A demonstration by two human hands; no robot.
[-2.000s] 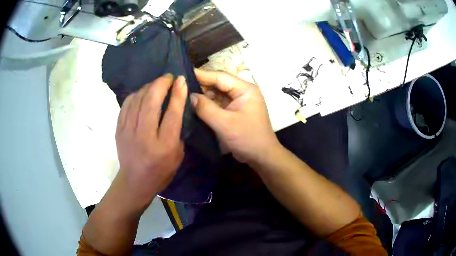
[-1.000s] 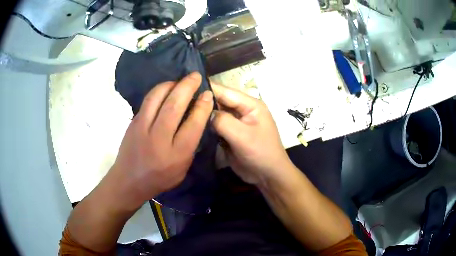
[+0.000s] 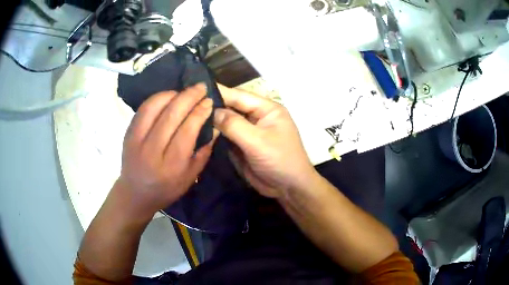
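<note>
The dark fabric workpiece (image 3: pixel 153 80) lies on the white machine table, its upper end at the needle area (image 3: pixel 192 47) of the sewing machine, its lower part hanging towards the dark apron. My left hand (image 3: pixel 170 142) lies flat on the cloth, fingers pointing up to its right edge. My right hand (image 3: pixel 265 136) pinches that edge between thumb and fingers, close beside my left fingertips. The fabric under my palms is hidden. The black machine head mechanism (image 3: pixel 131 36) stands above the cloth.
A dark metal bed cover (image 3: pixel 231 64) is right of the needle. A blue tool (image 3: pixel 380 73), thread scraps (image 3: pixel 333 133) and a small yellow piece (image 3: pixel 335 153) lie on the table (image 3: pixel 83 145). A waste bin (image 3: pixel 474 139) stands at right. A bright, whitish machine part covers the upper middle.
Both hands remain on the cloth edge. The cloth's upper part looks shorter below the needle area than before. The view has shifted, and more of the machine head shows.
</note>
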